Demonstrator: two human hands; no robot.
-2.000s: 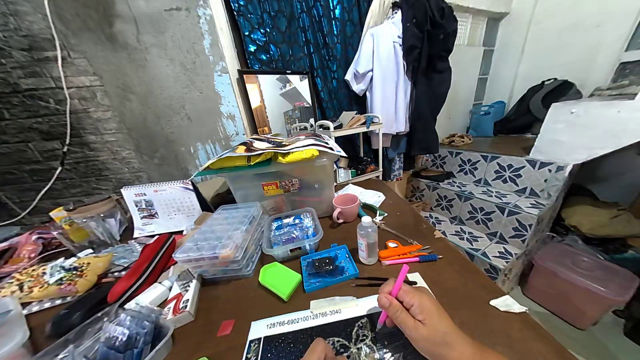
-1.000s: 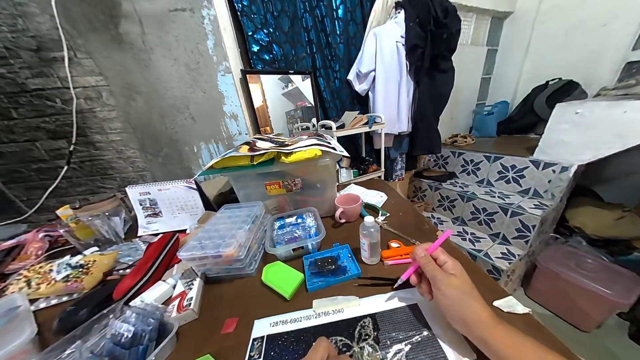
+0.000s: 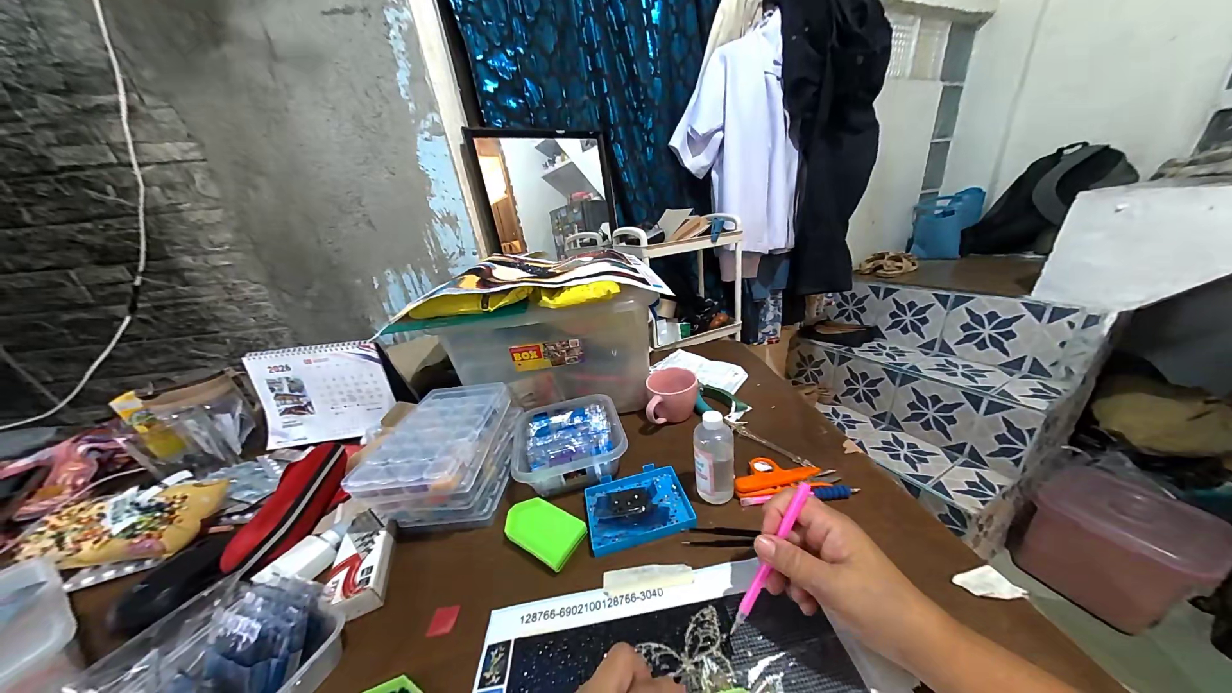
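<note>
My right hand (image 3: 818, 563) grips a pink applicator pen (image 3: 774, 551), its tip at the upper part of a butterfly design on a dark diamond painting canvas (image 3: 577, 654). At the bottom edge my left hand (image 3: 626, 671) rests on the canvas, partly cut off by the frame; whether it holds anything is hidden. Beyond the canvas, a blue tray (image 3: 640, 510) holds dark beads and a small black object. A lime-green tray or lid (image 3: 545, 533) lies left of it. Black tweezers (image 3: 722, 537) lie between the blue tray and my right hand.
A clear bottle (image 3: 713, 458), a pink mug (image 3: 672, 396) and orange-handled tools (image 3: 784, 479) stand or lie beyond my right hand. Stacked organizer boxes (image 3: 433, 452), a tub of blue packets (image 3: 568, 448) and a large plastic bin (image 3: 549, 356) are behind. A box of packets (image 3: 241, 645) sits left.
The pen in my right hand has moved from beyond the canvas's top edge back down onto the butterfly design. My left hand stays at the canvas's lower part.
</note>
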